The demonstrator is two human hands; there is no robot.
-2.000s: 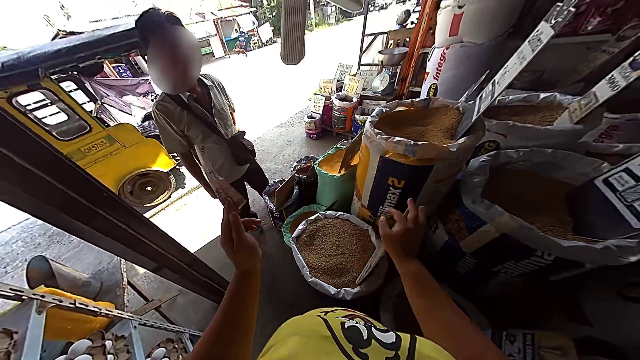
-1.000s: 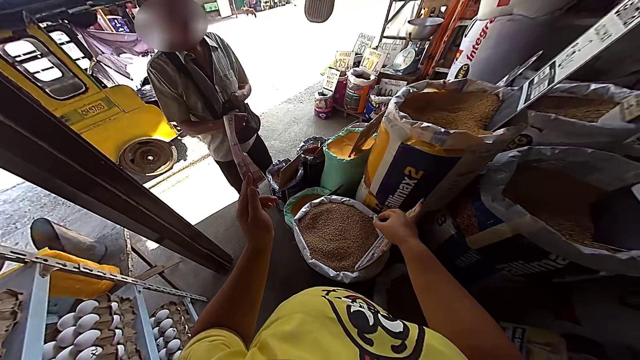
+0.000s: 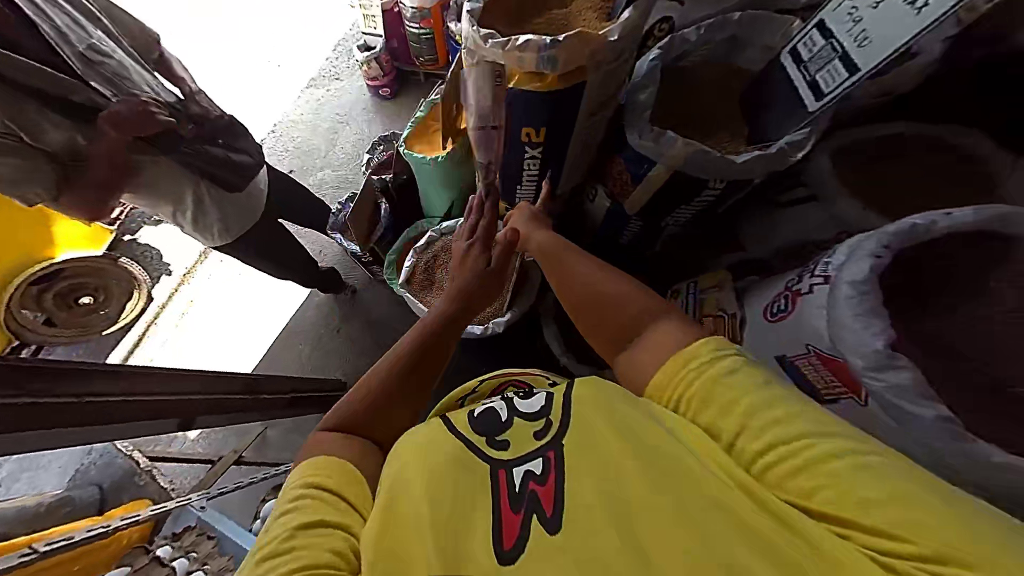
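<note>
My left hand is over a white-rimmed sack of brown grain or pellets. What looks like a long, pinkish banknote stands up from its fingertips, in front of a dark blue and yellow feed sack. Touching or almost touching its thumb side is my right hand, fingers partly curled and one finger pointing up; whether it holds anything is unclear. Behind the grain sack stands a green sack of yellow feed.
A person in a shirt and dark trousers stands at the left, hands near a dark bag. More open feed sacks crowd the right. A dark metal post crosses the lower left, above trays of eggs. A yellow vehicle's wheel is beyond.
My left hand, with the banknote, has moved away from the person and over the grain sack, next to my right hand. The view has tilted down and turned.
</note>
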